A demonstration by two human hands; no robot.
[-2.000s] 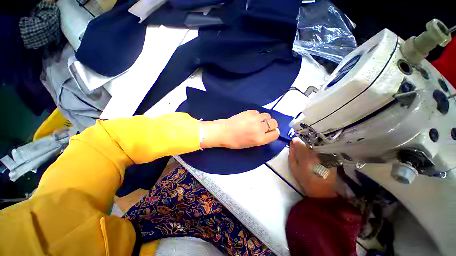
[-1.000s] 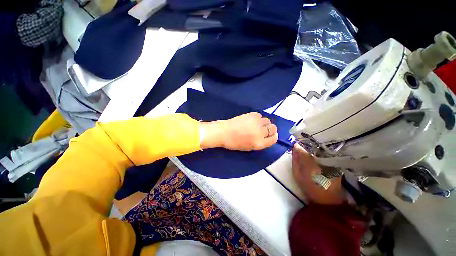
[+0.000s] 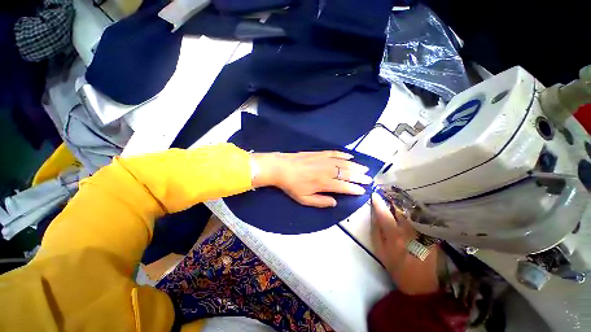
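A navy cut panel with a rounded edge (image 3: 278, 214) lies on the white table, its right end under the needle area (image 3: 374, 189) of the sewing machine (image 3: 483, 155). My left hand (image 3: 314, 176), below a yellow sleeve, lies flat on the panel with fingers spread, fingertips just left of the lit needle area. My right hand (image 3: 394, 243), below a maroon sleeve, is at the panel's right edge below the needle. Its fingertips are partly hidden by the machine head, so its hold is unclear.
More navy pieces (image 3: 311, 78) lie beyond the panel. A rounded navy piece (image 3: 133, 58) lies over white sheets at upper left. A clear plastic bag (image 3: 421, 55) is beyond the machine. Grey cloth (image 3: 91, 133) hangs at left over a yellow rim (image 3: 55, 165). A patterned apron (image 3: 233, 279) is below the table edge.
My left hand has gone from bunched fingers to spread, flat fingers on the panel. My right hand shows more below the needle. The machine head appears lower and further right in the view.
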